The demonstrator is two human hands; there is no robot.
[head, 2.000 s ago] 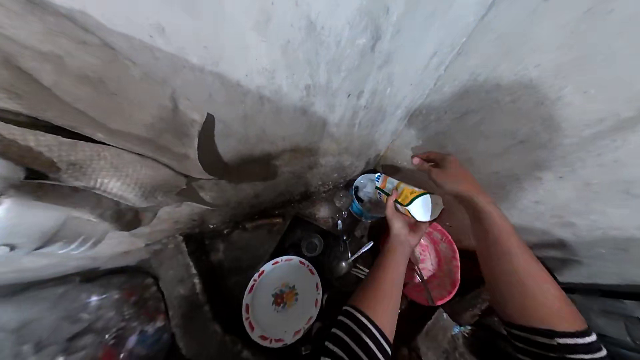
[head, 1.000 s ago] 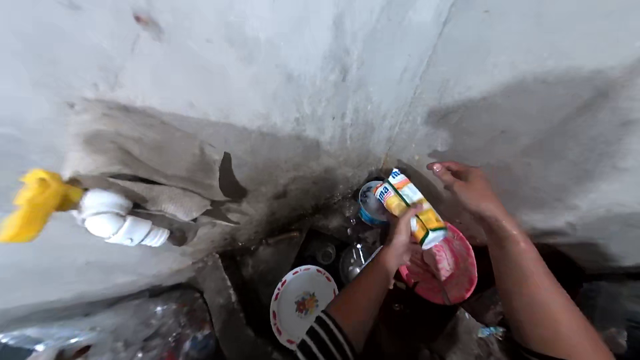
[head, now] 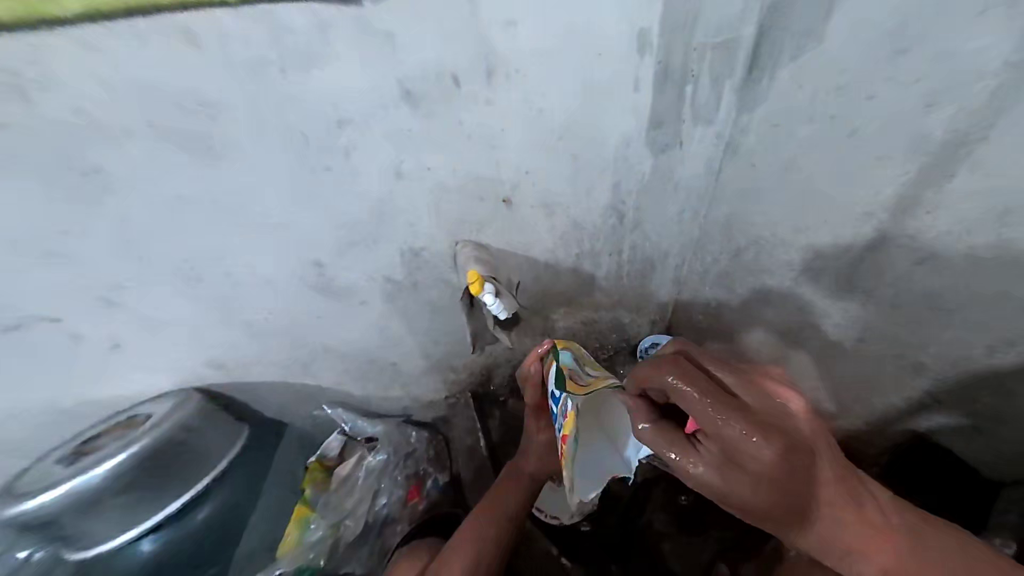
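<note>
A printed pouch or carton (head: 588,432) with a white inside hangs between my two hands, its torn edge spread apart. My left hand (head: 540,416) grips its left side, thumb near the top corner. The wet fingers of my right hand (head: 720,432) pinch its upper right edge. Behind that hand a blue and white cup or bowl (head: 653,346) partly shows, and a small bit of pink is visible between the fingers. Under the packaging lies part of a white dish (head: 564,508) with a patterned rim.
A white pipe tap with a yellow handle (head: 475,283) juts from the grey wall, cloth wrapped around its base. At lower left, a large metal basin (head: 152,456) sits beside a clear plastic bag (head: 376,480) of wrappers. The wall corner rises behind my hands.
The carton, earlier held in my left hand alone, is now held by both hands with its white inside showing. My right hand has come onto its edge. The view has shifted strongly.
</note>
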